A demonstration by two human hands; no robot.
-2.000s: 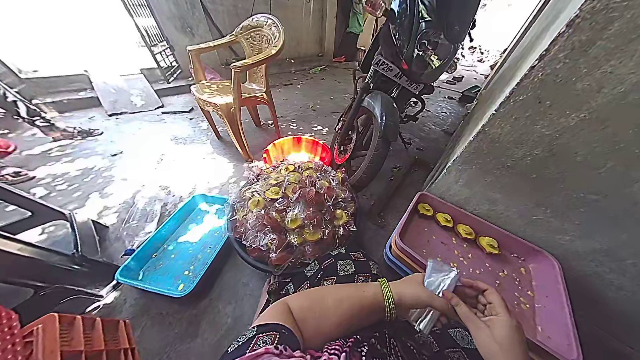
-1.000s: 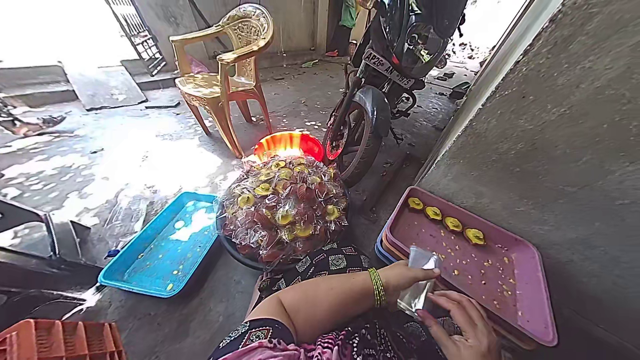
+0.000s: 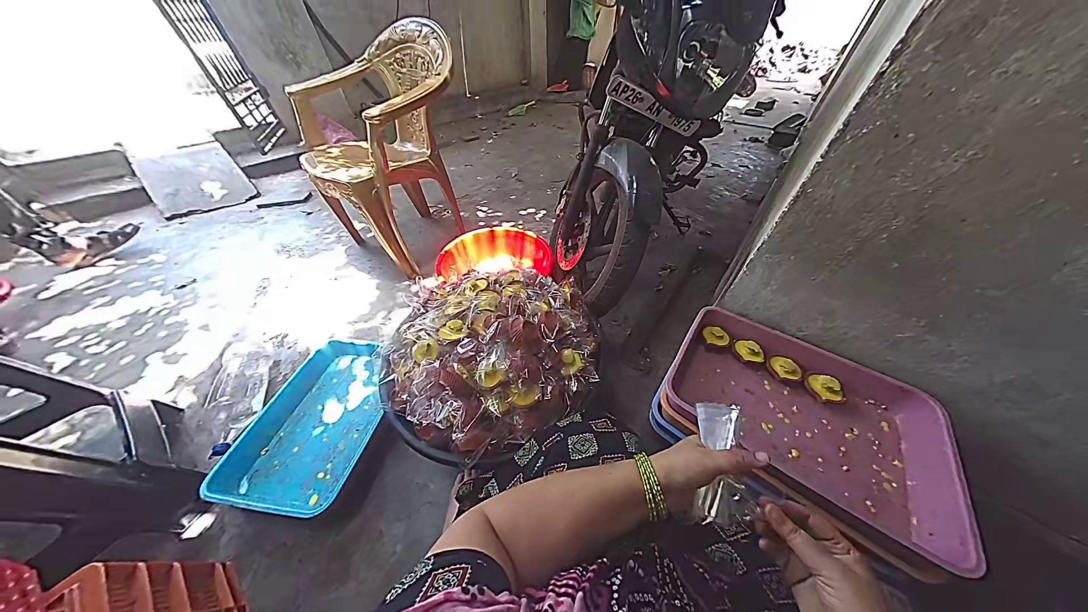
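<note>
My left hand [image 3: 701,467], with yellow-green bangles at its wrist, grips clear plastic bags [image 3: 719,425] above my lap. Just right of it is my right hand [image 3: 812,548], thumb and fingertips close together at the edge of the clear plastic; whether it pinches a bag I cannot tell. A pink tray [image 3: 922,442] lies beside my hands on a stack of trays, with several small yellow-topped clay cups [image 3: 784,368] in a row at its far side and yellow crumbs. Before my knees, a dark round tub [image 3: 425,442] is heaped with similar pieces wrapped in clear plastic [image 3: 497,357].
A blue tray [image 3: 293,442] lies on the floor at left. Behind the heap stand a red-orange basin [image 3: 493,248], a golden plastic chair [image 3: 382,153] and a parked motorcycle [image 3: 616,187]. An orange crate [image 3: 144,586] is at lower left. A rough wall [image 3: 960,212] rises at right.
My left hand still holds the plastic bags. My right hand has shifted slightly at their edge. The row of yellow-topped cups in the pink tray is unchanged.
</note>
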